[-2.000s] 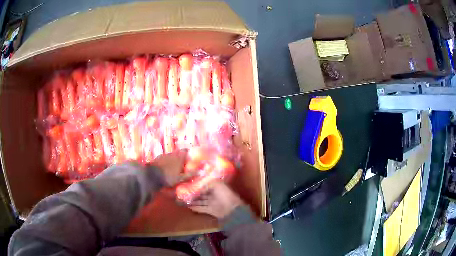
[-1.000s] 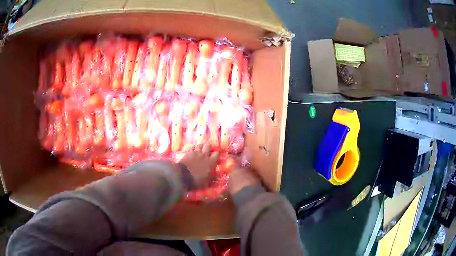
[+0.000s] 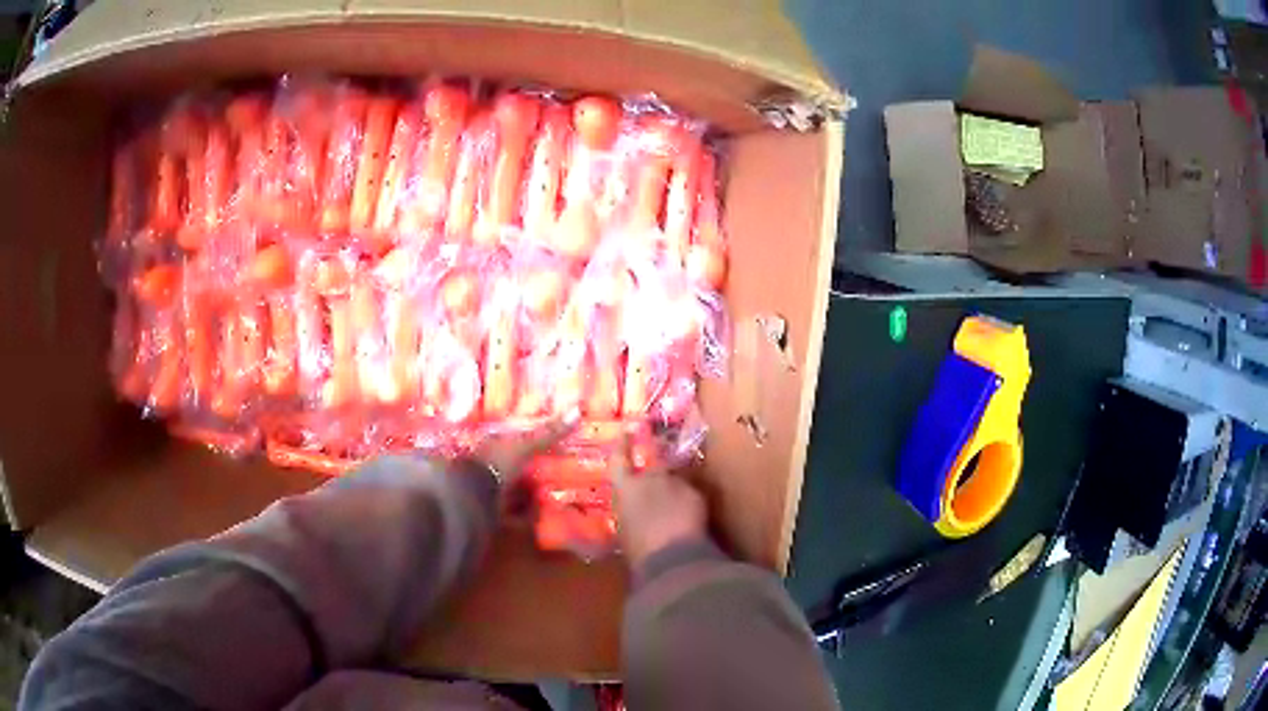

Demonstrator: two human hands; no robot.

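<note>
The large open cardboard carton (image 3: 772, 320) holds two rows of bagged orange-red plastic parts (image 3: 403, 333), packed upright side by side in shiny clear film. A few more lie flat along the carton's near side. My left hand (image 3: 522, 456) is at the left of a bagged part (image 3: 577, 507), its fingers at the film and partly hidden. My right hand (image 3: 661, 511) grips the right side of the same part, low in the carton's near right area. The part lies against the front of the near row.
On the dark green bench (image 3: 911, 611) right of the carton are a yellow-blue tape dispenser (image 3: 985, 483), a dark corded device (image 3: 883, 595) and a small tan tool (image 3: 1019, 567). A smaller open carton (image 3: 1057, 229) with yellow contents stands beyond. Yellow sheets (image 3: 1119, 660) are at lower right.
The bagged part, tilted between my hands earlier, is now lower and against the near row, turned to face differently. The view has shifted, so the carton fills more of the picture.
</note>
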